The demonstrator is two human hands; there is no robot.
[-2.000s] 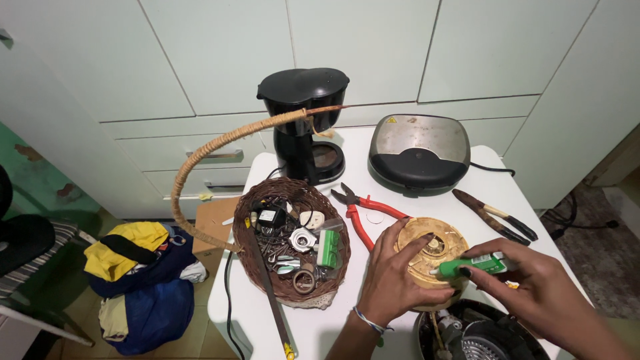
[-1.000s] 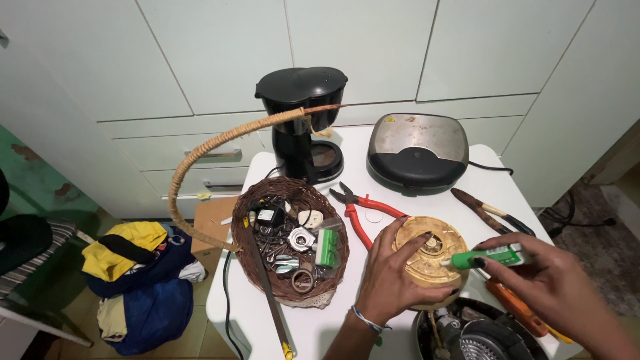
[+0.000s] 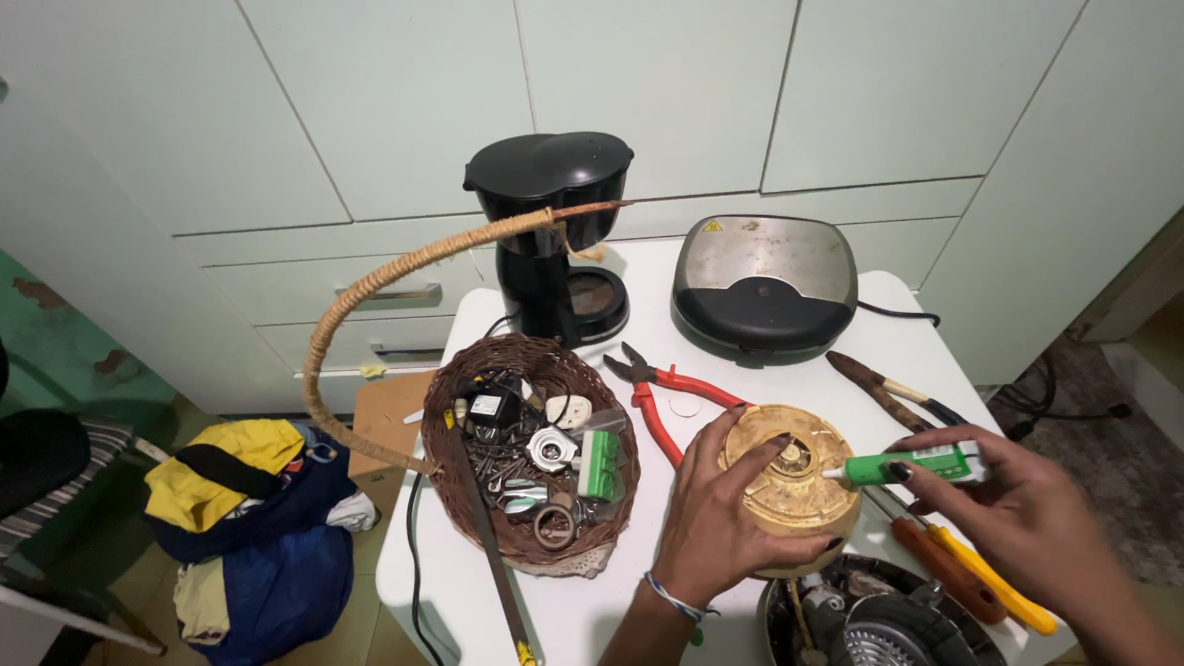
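My left hand [image 3: 717,518] grips a round yellowed plastic part [image 3: 803,453] by its left side, with a finger near its central hole. In my right hand [image 3: 999,509] is a small green tube [image 3: 911,464], held between thumb and fingers, its pale nozzle at the right part of the yellowed disc's face. Whether anything comes out of it I cannot tell. Below the disc stands a dark round bowl [image 3: 772,610] of metal parts. Red-handled pliers [image 3: 680,384] lie open just behind my left hand.
A wicker basket [image 3: 444,388] of small parts stands left, a hacksaw-like dark bar [image 3: 495,555] and a twine-wrapped curved handle [image 3: 324,351] at it. Behind are a black coffee maker [image 3: 546,176] and a closed electric grill [image 3: 763,287]. Old pliers [image 3: 879,388] and screwdrivers [image 3: 990,573] lie right.
My right hand and the green tube have shifted a little to the right across the disc's face. The screwdriver handles, hidden two seconds ago, now show below my right hand.
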